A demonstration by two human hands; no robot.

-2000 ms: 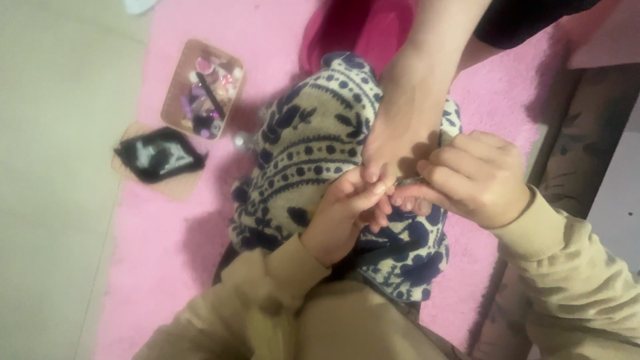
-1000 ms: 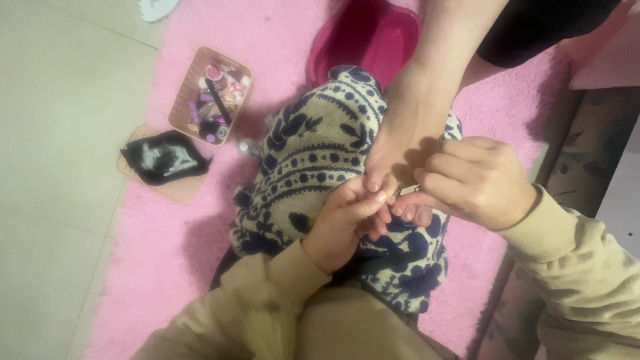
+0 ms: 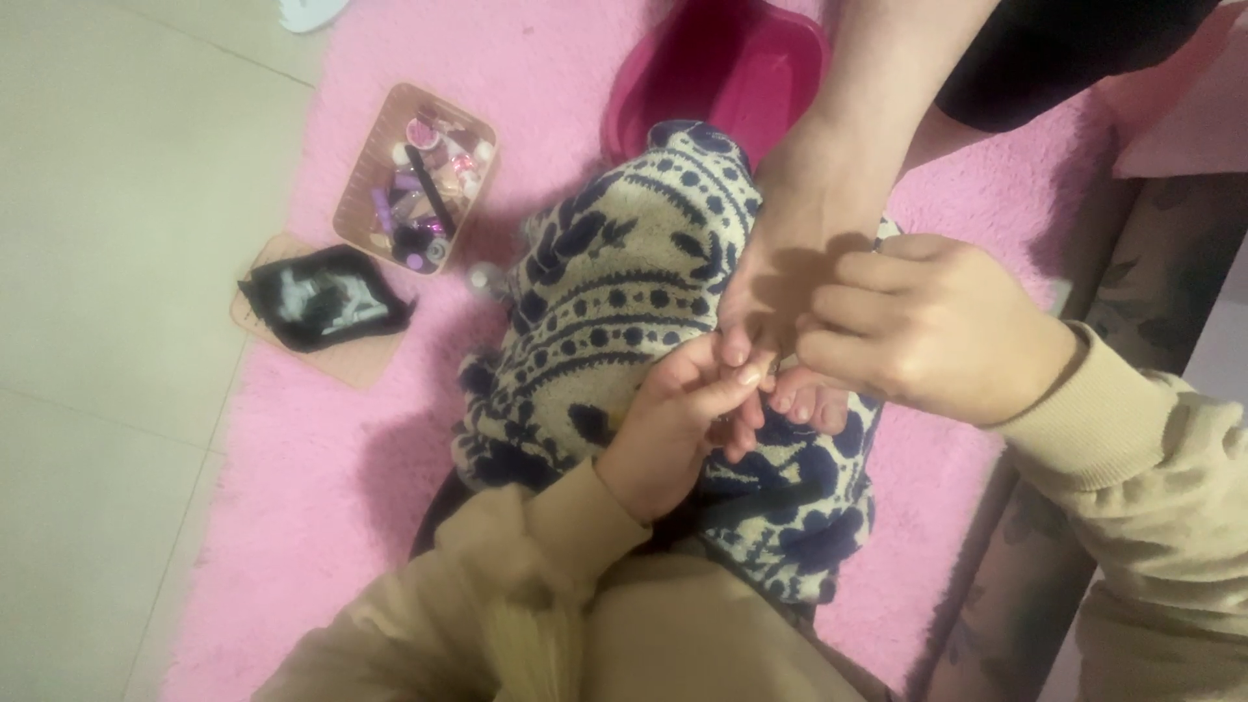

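Note:
Another person's bare foot (image 3: 814, 210) rests on a blue and cream patterned towel (image 3: 624, 283) over my lap. My left hand (image 3: 682, 414) holds a toe of that foot between thumb and fingers. Close against it on the right, my right hand (image 3: 926, 327) is curled over the toes with its fingers bent. Something small and dark shows between the two hands, too blurred to name; whether the right hand grips it cannot be made out. The other toes show just below the right fingers.
A pink basin (image 3: 780, 88) stands behind the towel. On the pink plush rug (image 3: 419, 409) are a woven-look plastic basket (image 3: 366, 185) of small bottles and a black pouch (image 3: 327, 336) of whitish pieces on a flat tan lid (image 3: 366, 361). A small clear bottle (image 3: 485, 280) lies beside the towel.

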